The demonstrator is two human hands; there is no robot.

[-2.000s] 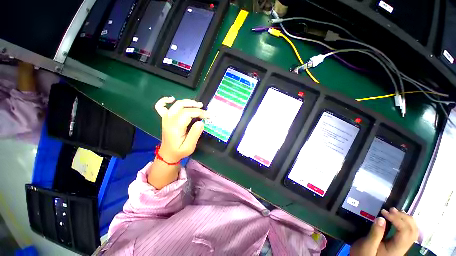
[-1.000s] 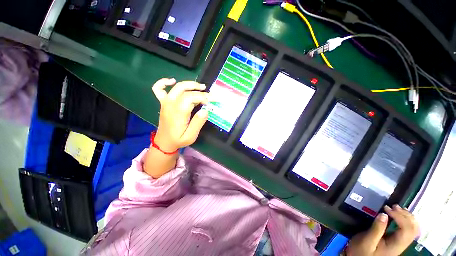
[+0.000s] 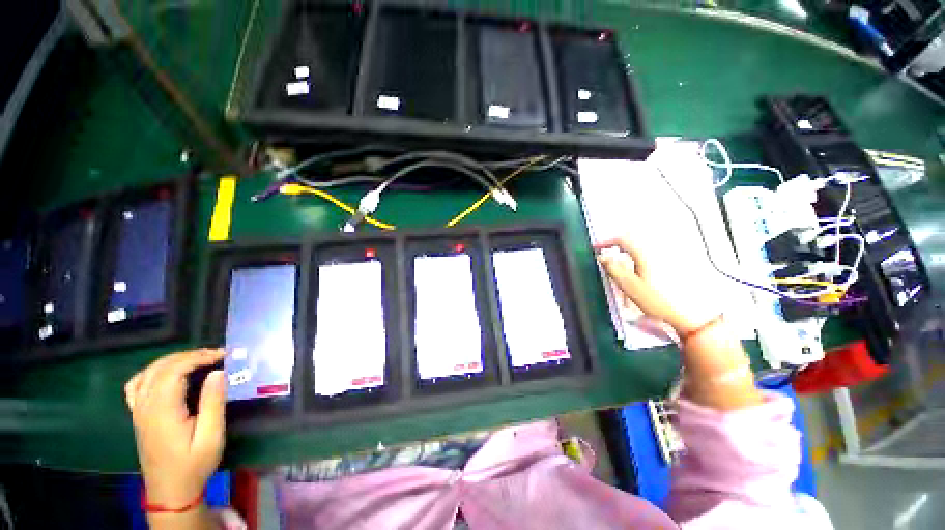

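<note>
A black four-slot phone tray (image 3: 404,406) lies in front of me. Its leftmost smartphone (image 3: 261,331) shows a greyish page with a red block. The second (image 3: 349,326), third (image 3: 448,316) and fourth (image 3: 531,305) smartphones show white pages with red blocks at the bottom. My left hand (image 3: 178,424) is at the tray's lower left, fingers apart, with fingertips by the leftmost phone's edge; whether they touch it is unclear. My right hand (image 3: 648,290) is right of the tray over paper sheets (image 3: 663,197), fingers apart and empty.
Another tray (image 3: 184,259) lies left, and one with dark phones (image 3: 446,133) stands behind the cables (image 3: 414,166). Yellow tape (image 3: 222,209) is on the bench. A power strip (image 3: 748,233) with plugs and a black tray (image 3: 865,207) are at right. A metal post stands upper left.
The view has swung right and levelled. The leftmost phone's green-striped list has become a greyish page. My right hand has moved from the tray's lower right corner to above the paper.
</note>
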